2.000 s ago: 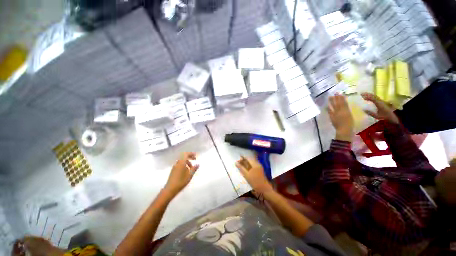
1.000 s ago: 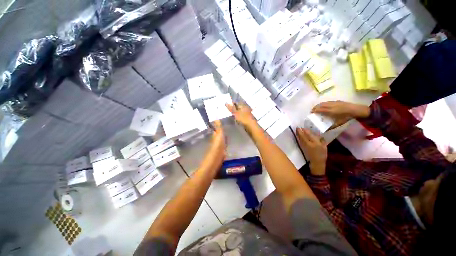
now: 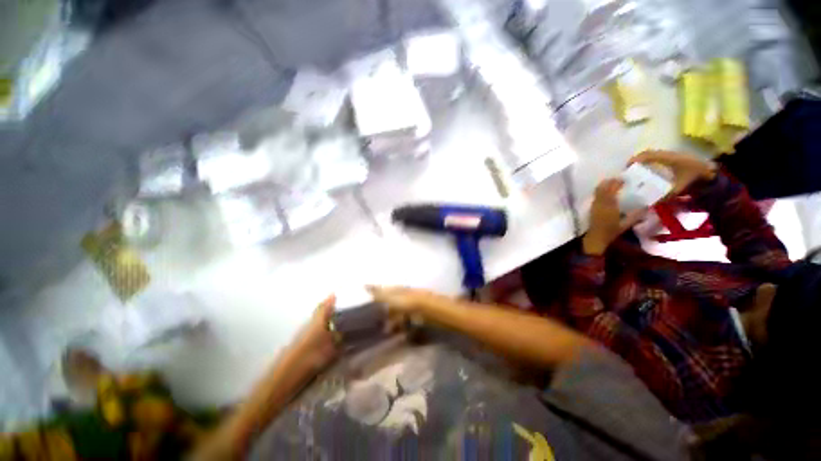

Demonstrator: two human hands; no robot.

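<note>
A white carton [image 3: 354, 297] is held between my two hands close to my body, its near side dark in shadow. My left hand [image 3: 321, 326] grips its left end. My right hand [image 3: 396, 306] grips its right end. The frame is blurred, so finger details and any small tool in my right hand cannot be told. The blue hot-air gun [image 3: 461, 221] lies on the table beyond my right hand, its black barrel pointing left.
White cartons [image 3: 389, 101] stand in groups behind. A thin olive-gold strip [image 3: 497, 177] lies beyond the gun. Gold stickers [image 3: 117, 263] and a white roll [image 3: 136, 221] are at left. A neighbour at right holds a white carton [image 3: 645, 185] near yellow packs [image 3: 712, 101]. Another person [image 3: 135, 410] is lower left.
My hands have come back from the rear cartons to my body and now hold a carton. The view has shifted. A person shows at the lower left.
</note>
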